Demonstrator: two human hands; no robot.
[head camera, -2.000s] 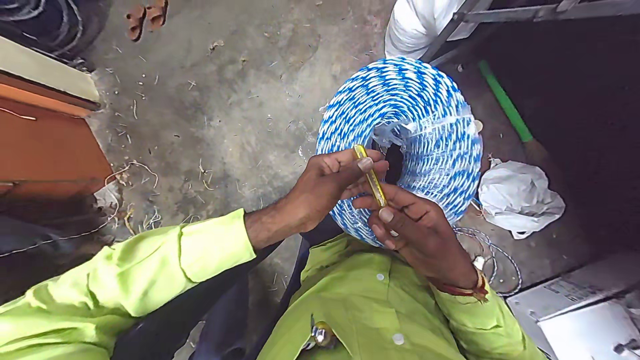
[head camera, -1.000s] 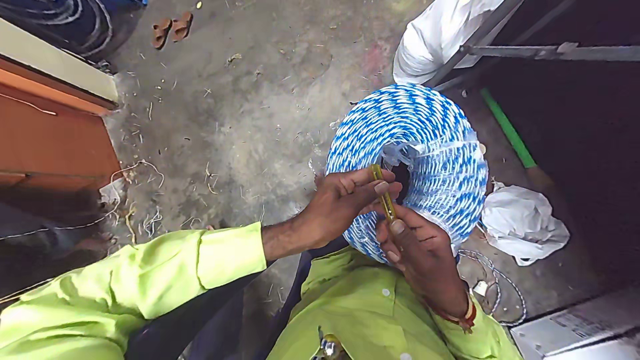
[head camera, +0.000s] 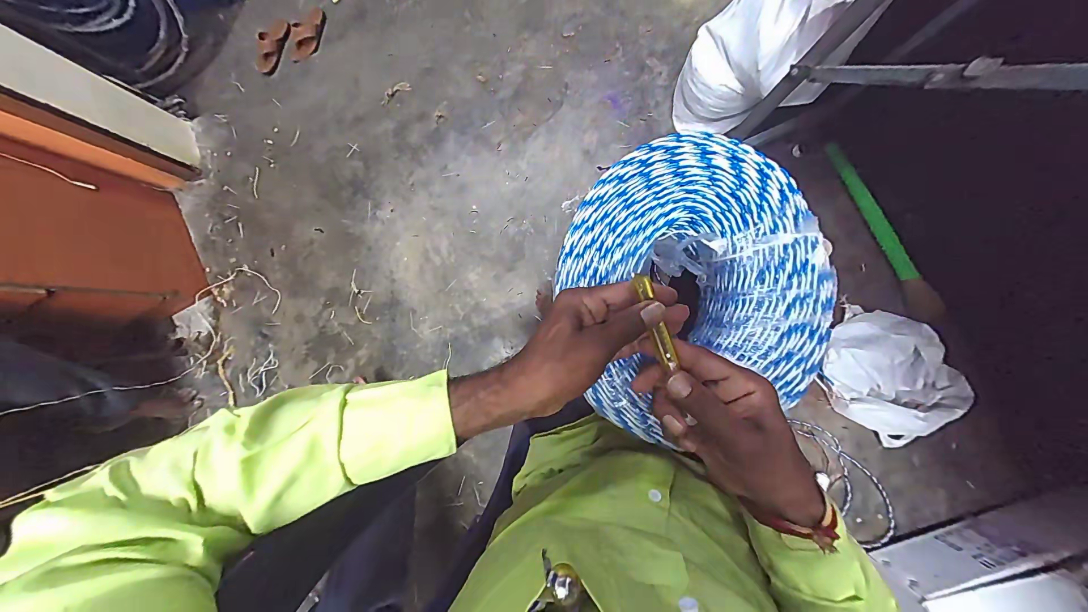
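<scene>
A slim tool with a transparent yellow handle (head camera: 665, 347), perhaps a screwdriver or line tester, is held between both hands above a large coil of blue and white rope (head camera: 748, 187). My left hand (head camera: 586, 340) pinches its upper end between thumb and fingers. The fingers of my right hand (head camera: 722, 412) close on its lower end, and a red thread band circles that wrist. Clear plastic wrap (head camera: 680, 253) lies across the coil's centre hole, just beyond the fingertips. Whether the tool has a metal tip showing, I cannot tell.
A white plastic bag (head camera: 892, 370) and a green-coated stick (head camera: 875, 212) lie right of the coil. A white sack (head camera: 735, 64) leans by a metal frame (head camera: 943, 75). Brown sandals (head camera: 289, 41) and an orange cabinet (head camera: 93, 229) are at the left. A thin cable (head camera: 850, 476) curls near my right wrist.
</scene>
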